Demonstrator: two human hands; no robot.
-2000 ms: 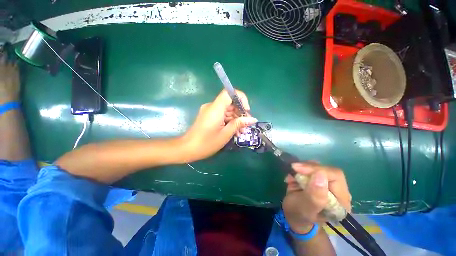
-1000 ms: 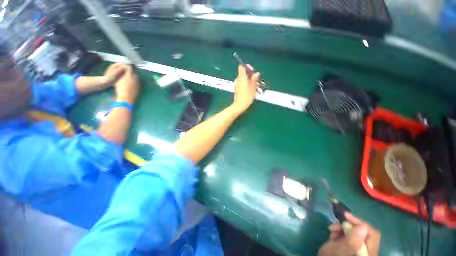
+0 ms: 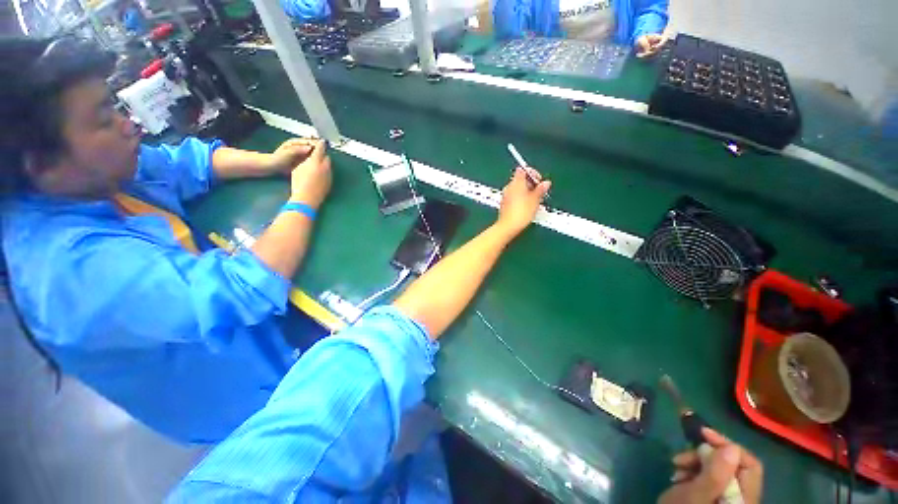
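My left hand point(image 3: 519, 202) is stretched out over the white strip point(image 3: 591, 232), holding the tweezers point(image 3: 521, 159) with their blunt end pointing up. Whether anything is in the tweezers' tips cannot be told. My right hand point(image 3: 717, 472), at the bottom right, holds the soldering iron point(image 3: 690, 423), its tip pointing up and left. The dark holding fixture point(image 3: 578, 381) lies on the green mat left of the iron's tip, with a pale rounded inside point(image 3: 617, 399) showing and no watch-like unit visible on it. The solder wire point(image 3: 512, 351) runs across the mat to the fixture.
A solder spool point(image 3: 395, 183) and black slab point(image 3: 429, 236) lie left of my forearm. The fan point(image 3: 697, 258), red tray point(image 3: 748, 389) and tan cup point(image 3: 814, 378) are right. A blue-coated person point(image 3: 148, 295) sits left. A black tray of small units point(image 3: 727, 89) and another person's hand point(image 3: 650, 43) are beyond.
My left hand has moved from the fixture out to the white strip with the tweezers. The unit has left the fixture. The iron has drawn back right. The view has swung up and left.
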